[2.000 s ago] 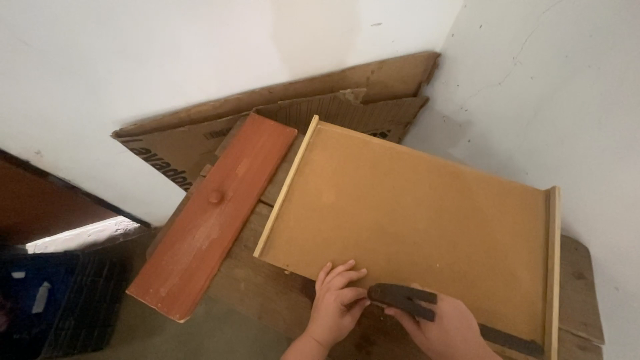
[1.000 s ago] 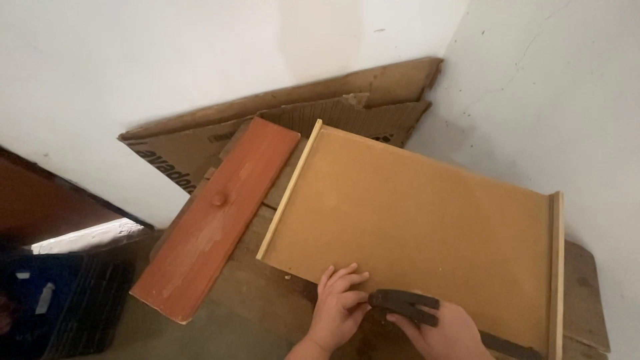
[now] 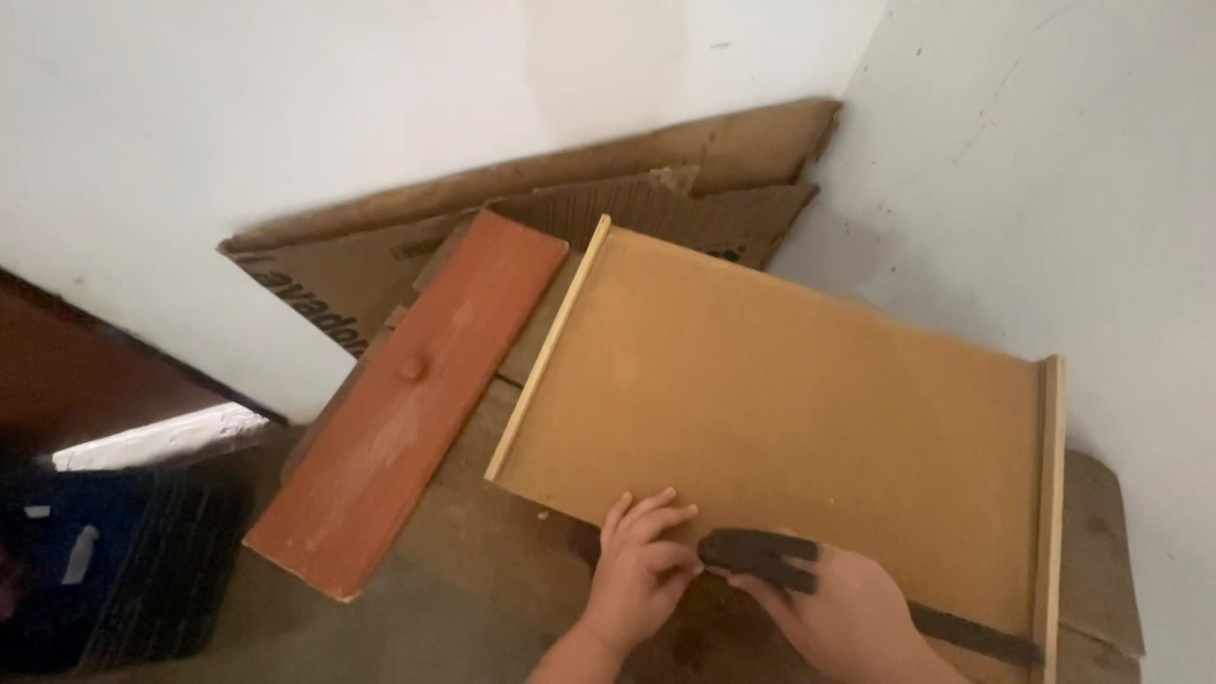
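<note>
A tan fibreboard panel (image 3: 807, 408) with pale wooden side strips lies on the wooden work surface, like an upturned drawer. My left hand (image 3: 646, 570) rests at its near edge, thumb and forefinger pinched together; whether something small is between them cannot be told. Dark-handled pliers (image 3: 760, 556) are in my right hand (image 3: 845, 608), their head touching or very near my left fingertips at that edge. A dark strip (image 3: 974, 632) runs along the near right edge of the panel. Left of the panel lies a reddish-painted wooden drawer front (image 3: 408, 408) with a round knob (image 3: 412, 367).
Flattened cardboard (image 3: 532, 204) bearing printing leans against the white wall (image 3: 285, 95) behind the work surface (image 3: 494, 494). A grey-white wall (image 3: 1073, 190) stands close on the right. On the floor at lower left is a dark blue plastic crate (image 3: 114, 570).
</note>
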